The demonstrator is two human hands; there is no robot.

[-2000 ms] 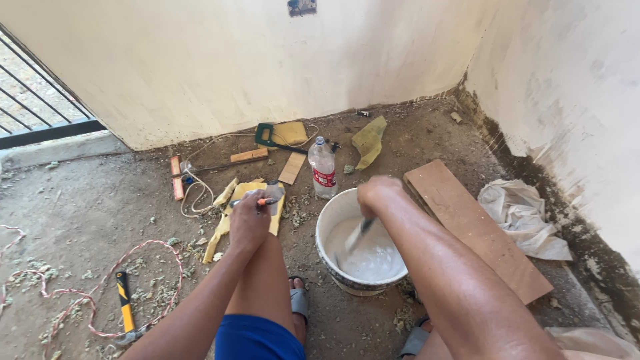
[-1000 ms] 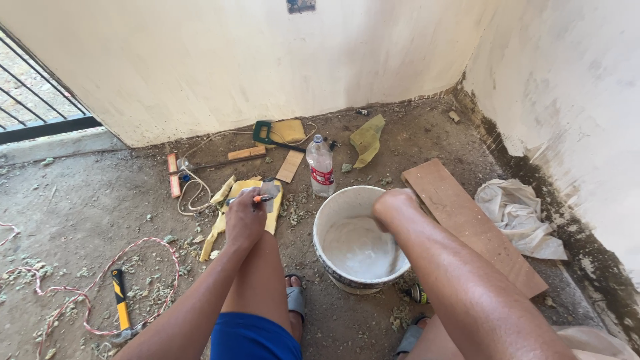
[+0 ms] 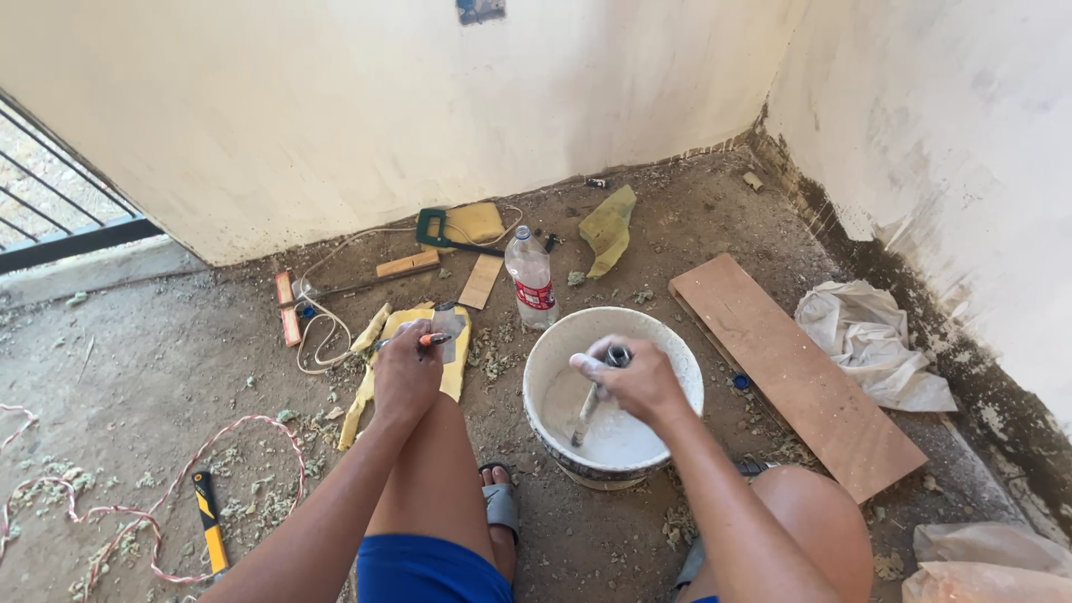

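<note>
My right hand (image 3: 634, 377), smeared with white at the fingertips, grips a grey stick or tube (image 3: 588, 410) that slants down inside a white plastic bucket (image 3: 536, 402). White liquid (image 3: 628, 435) covers the bucket's bottom. Above my left knee, my left hand (image 3: 410, 368) is closed on a tool with an orange-tipped handle (image 3: 434, 339); a flat translucent blade or sheet (image 3: 450, 323) shows beside it, and I cannot tell if the two are joined. Yellow foam-like pieces (image 3: 456, 368) lie on the ground under that hand. A plastic bottle with a red label (image 3: 531, 280) stands behind the bucket.
Right of the bucket lies a wooden board (image 3: 796, 377), with a crumpled white sack (image 3: 871, 343) beyond it. A green-handled saw (image 3: 432, 228) lies near the back wall. At left are a yellow-and-black hammer handle (image 3: 209, 519) and a red-white cord (image 3: 226, 427). Walls stand behind and right.
My right hand has moved from the bucket's upper right rim to over its middle, and the top of the stick now shows in its grasp. My left hand has stayed about where it was.
</note>
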